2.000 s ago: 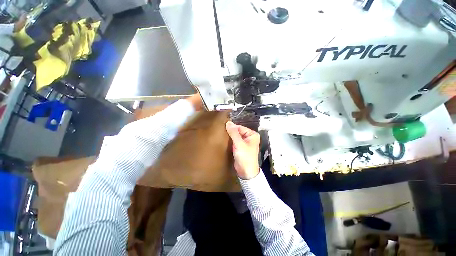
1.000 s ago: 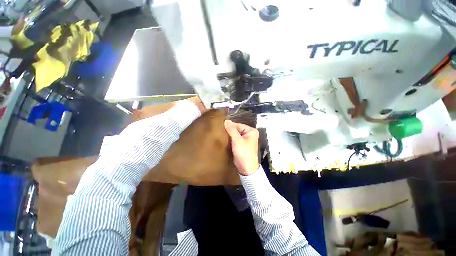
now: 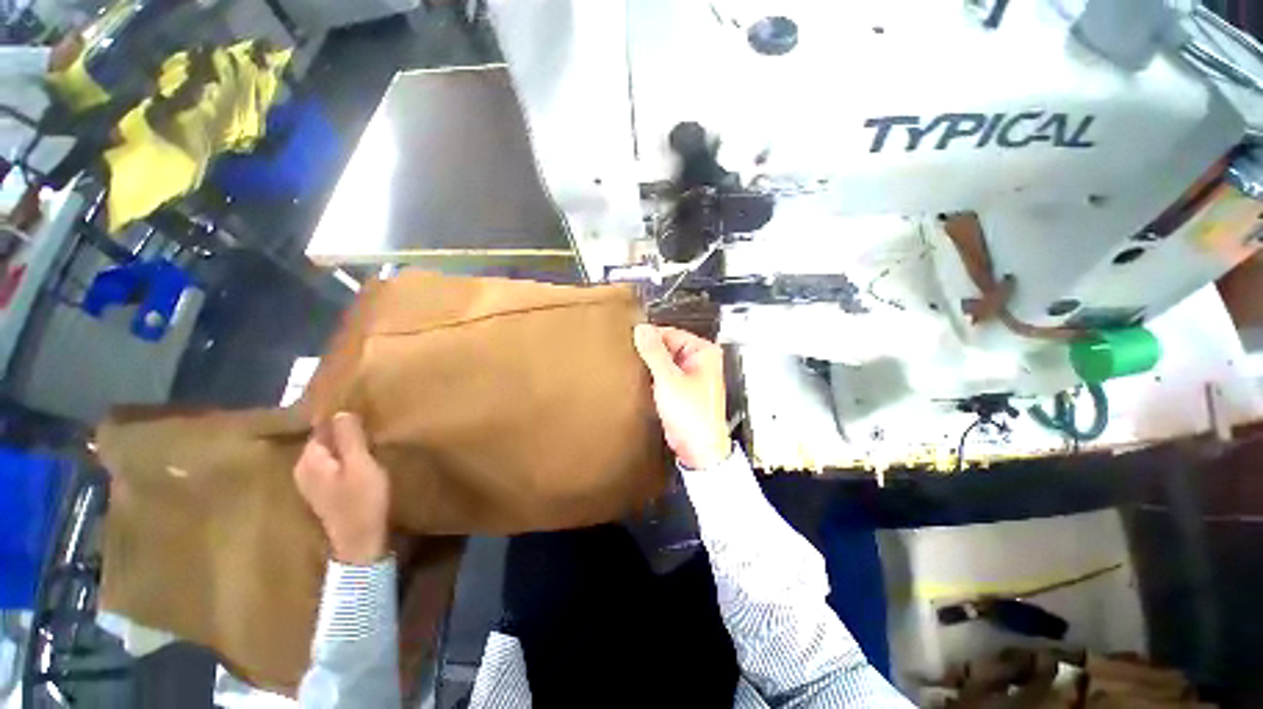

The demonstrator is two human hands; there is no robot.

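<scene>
The tan-brown bag body spreads from the needle area leftward, with a seam line across its upper part. Its right edge lies at the presser foot and needle area of the white sewing machine. My right hand pinches that right edge just below the needle area. My left hand grips the bag body at its lower left, fingers curled on the leather. The underside of the work is hidden.
A stack of bag bodies lies at the left. A metal-topped side table stands beyond. A green cap is at the machine base, above the worn table edge. A tray at lower right holds a dark tool and brown scraps.
My left hand has moved from near the needle back to the lower left of the bag body. More of the leather and its seam now shows. My right hand has stayed near the needle.
</scene>
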